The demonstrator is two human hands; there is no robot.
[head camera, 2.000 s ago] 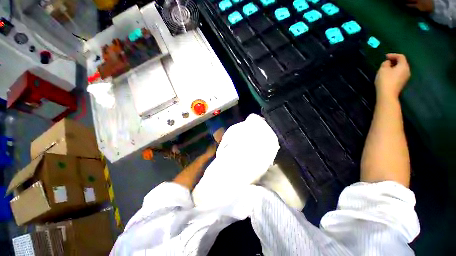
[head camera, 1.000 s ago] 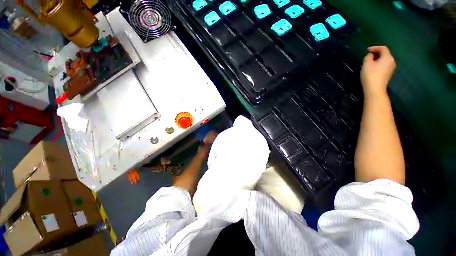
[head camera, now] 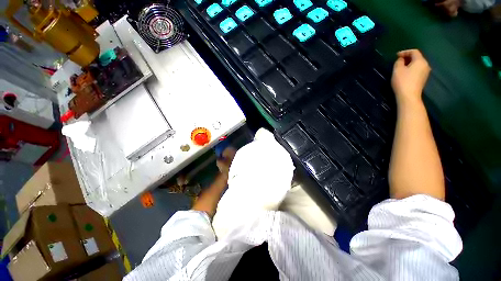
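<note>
My right hand [head camera: 411, 74] is over the right edge of the lower black tray, beside the green belt. Its fingers are curled closed and nothing shows in them. My left hand [head camera: 225, 158] is small, dark and partly hidden, below the machine's front edge beside my white-clothed leg; its grip cannot be made out. Several turquoise housings [head camera: 304, 32] lie in the upper black blister tray [head camera: 263, 68]. The lower black tray [head camera: 351, 123] shows no housings. One turquoise part [head camera: 108, 56] sits in the brown and dark fixture [head camera: 118, 74], by the gold press head [head camera: 68, 38].
The white machine base [head camera: 192, 90] at left bears a pale slide plate [head camera: 137, 121], a red emergency stop [head camera: 200, 136], a round fan [head camera: 160, 26] and a crumpled white thing [head camera: 80, 135]. Cartons [head camera: 63, 233] stand at lower left. Another person's hand [head camera: 449, 6] shows at upper right.
The view has shifted, bringing the gold press head into sight. The turquoise part earlier seen just above my right hand no longer shows there. My right hand stays curled; my left stays low.
</note>
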